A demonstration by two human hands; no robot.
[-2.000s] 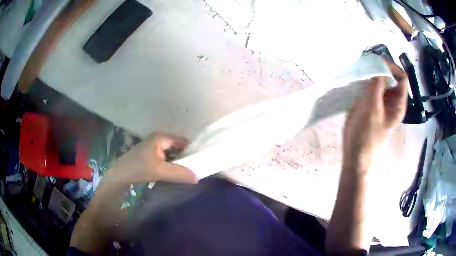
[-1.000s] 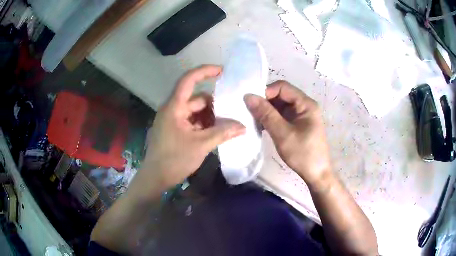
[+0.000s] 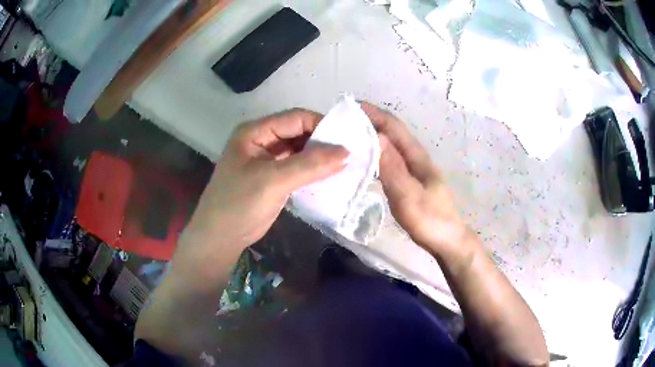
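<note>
A white cloth piece (image 3: 334, 175) is held up in front of me over the table's near edge, folded to a point at the top, with a loop of it hanging open at the lower right. My left hand (image 3: 276, 168) grips its left side, thumb lying on top of the cloth. My right hand (image 3: 409, 183) holds its right edge, fingers partly hidden behind the cloth.
The flat black block (image 3: 266, 49) lies on the pale table (image 3: 495, 208). White cut pieces (image 3: 513, 79) lie at the far right. The steam iron (image 3: 619, 161) and shears (image 3: 632, 301) are at the right. The sleeve board (image 3: 133, 61) is upper left; a red stool (image 3: 108, 197) stands on the floor.
The cloth was stretched out between both hands, then held as a long rounded band. Now it is bunched into a shorter, pointed fold, with both hands close together around it.
</note>
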